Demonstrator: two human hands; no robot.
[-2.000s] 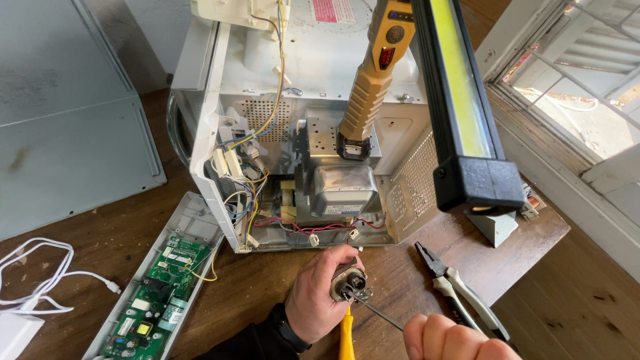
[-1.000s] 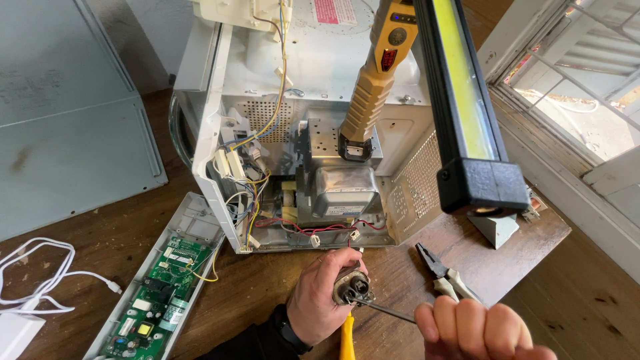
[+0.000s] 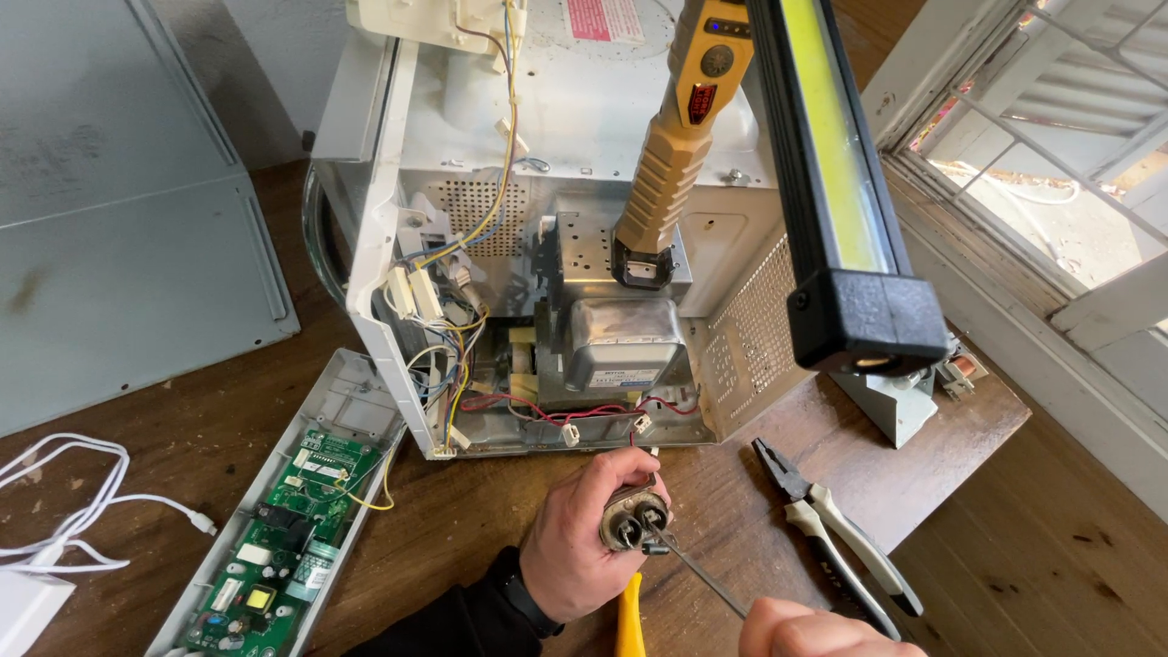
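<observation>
My left hand [image 3: 589,538] is wrapped around a metal-cased capacitor [image 3: 634,518], its terminal end turned toward me. At the lower right, my right hand [image 3: 817,630] grips a screwdriver, whose handle is hidden in the fist. The thin metal shaft [image 3: 703,573] reaches up and left, with its tip at the capacitor's right terminal. A small dark component lies by the terminals. Behind my hands stands an opened microwave oven [image 3: 584,119] with a magnetron [image 3: 625,342] and loose wires. A yellow handle [image 3: 630,616] shows below my left hand; the rest of that tool is hidden.
Combination pliers [image 3: 821,529] lie right of my hands. A control panel with a green circuit board [image 3: 283,547] and white cables [image 3: 82,511] lie left. A yellow-and-black work light [image 3: 671,146] rises from the oven. Behind are a metal cover [image 3: 119,201] and a bracket [image 3: 890,406].
Between the earlier frames my right hand moved rightward; it now sits lower in view. The capacitor stays in my left hand, and the shaft's angle to it has shifted.
</observation>
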